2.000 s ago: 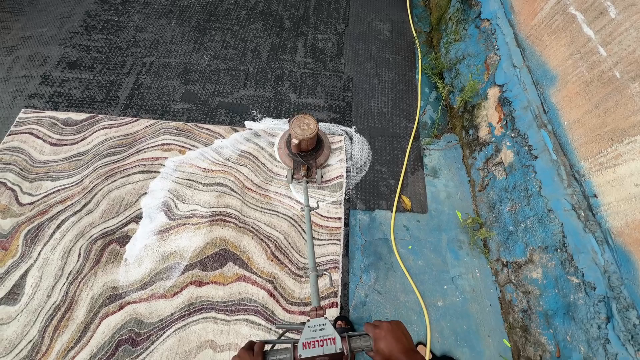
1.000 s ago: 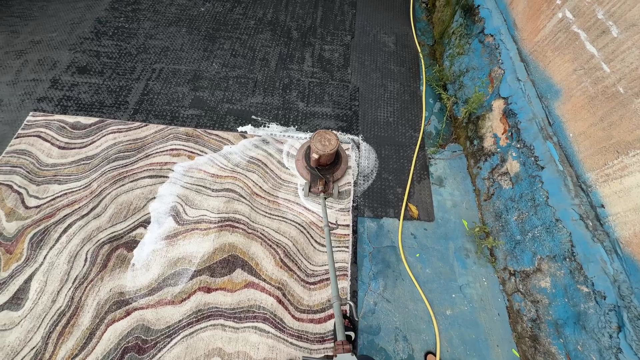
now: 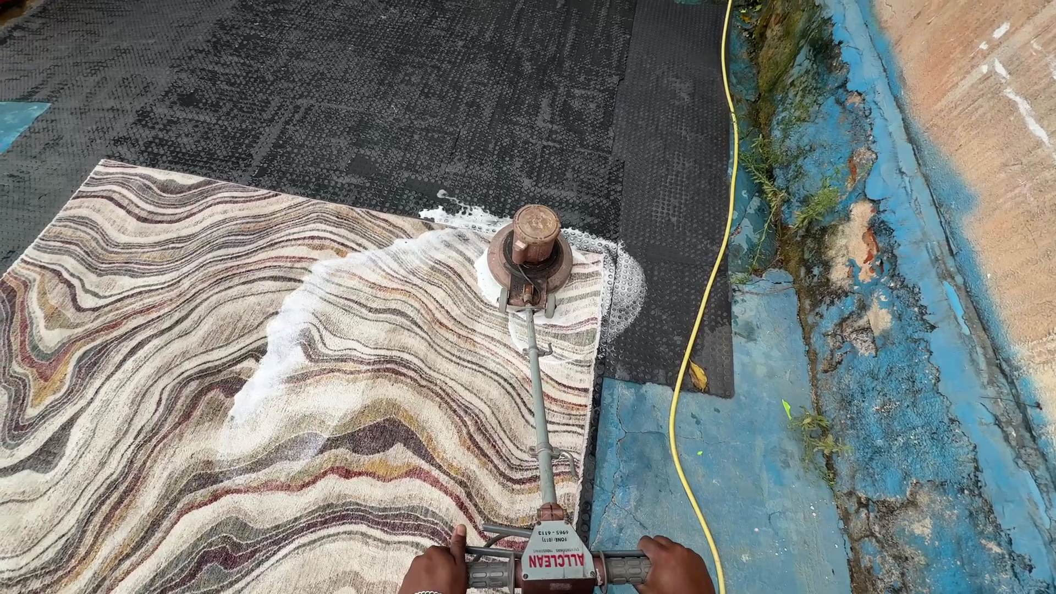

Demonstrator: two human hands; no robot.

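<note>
My left hand [image 3: 436,568] grips the left handle of a rotary floor scrubber, its thumb raised by the lever. The right handle is in my right hand [image 3: 672,566]. Between them sits the scrubber's labelled handle housing [image 3: 558,551], joined by a long grey pole [image 3: 538,396] to the rusty brown motor head [image 3: 532,247]. That head stands on the upper right corner of a wavy-striped rug [image 3: 396,388]. White foam [image 3: 285,346] curves across the rug and spills past its edge around the head.
Black studded rubber matting [image 3: 412,99] lies beyond and to the right of the rug. A yellow hose or cable [image 3: 701,305] runs along the right over blue-painted concrete [image 3: 709,462]. A blue, peeling ledge [image 3: 916,363] with weeds borders a tan wall [image 3: 982,165].
Both hands and the handle housing are back in view at the bottom; one second ago the hands were not visible. The scrubber head stays near the same rug corner.
</note>
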